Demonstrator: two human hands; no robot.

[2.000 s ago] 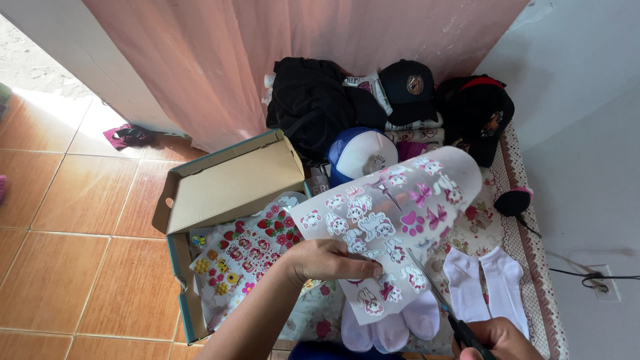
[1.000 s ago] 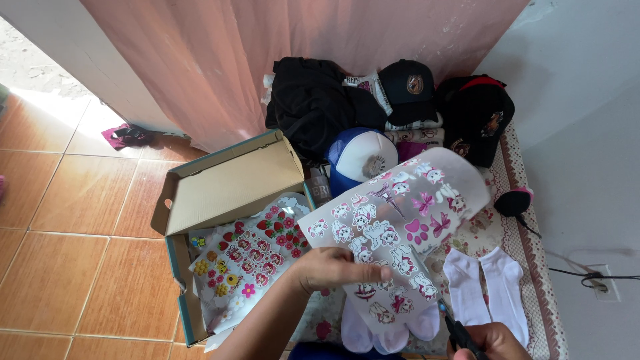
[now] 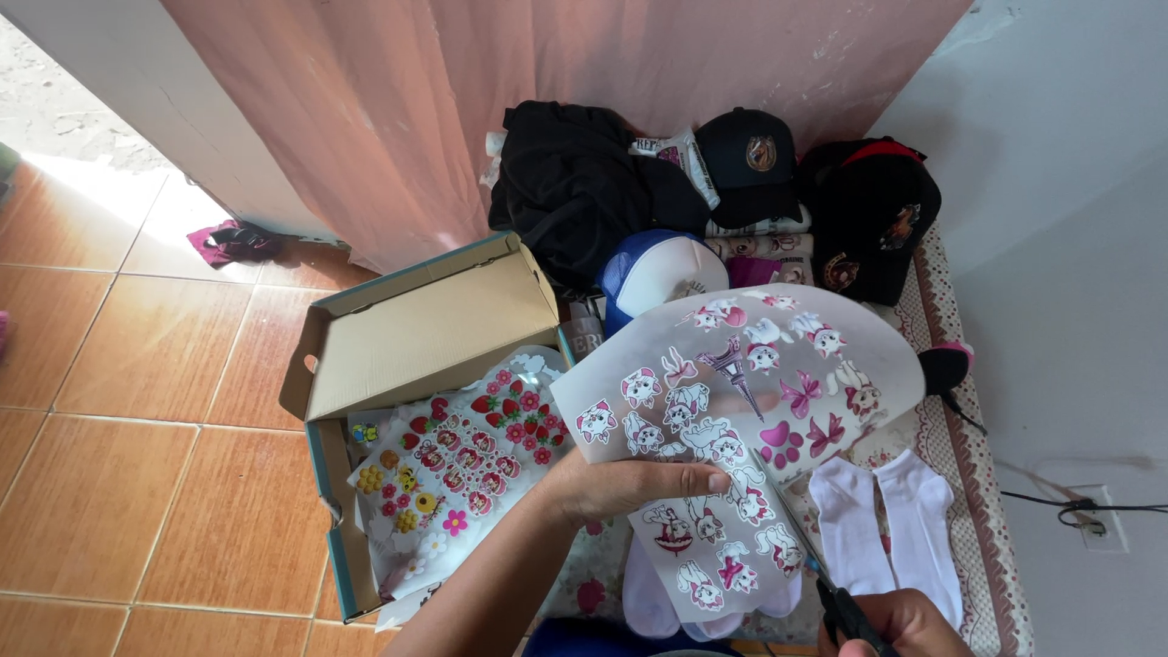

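My left hand (image 3: 630, 488) grips a translucent printed transfer sheet (image 3: 680, 433), thumb on top and the fingers behind it. White cat figures, pink bows, a paw print and a tower are printed on the sheet, and its upper right part curls. At the lower right, my right hand (image 3: 899, 625) holds the black handles of a pair of scissors (image 3: 835, 593). The blades point up and left and lie along the sheet between printed figures, near the pink paw. Some fingers of both hands are hidden.
An open cardboard box (image 3: 433, 342) at left holds more printed sheets (image 3: 456, 456). Behind are a black cloth (image 3: 566, 192), a blue and white cap (image 3: 671, 269) and black caps (image 3: 753, 169). White socks (image 3: 917, 525) lie at right; a cable (image 3: 1031, 497) runs to a wall outlet.
The sheet has swung, and its upper part now spreads and curls farther right. The scissors, earlier near the sheet's lower right edge, now reach farther up between the figures.
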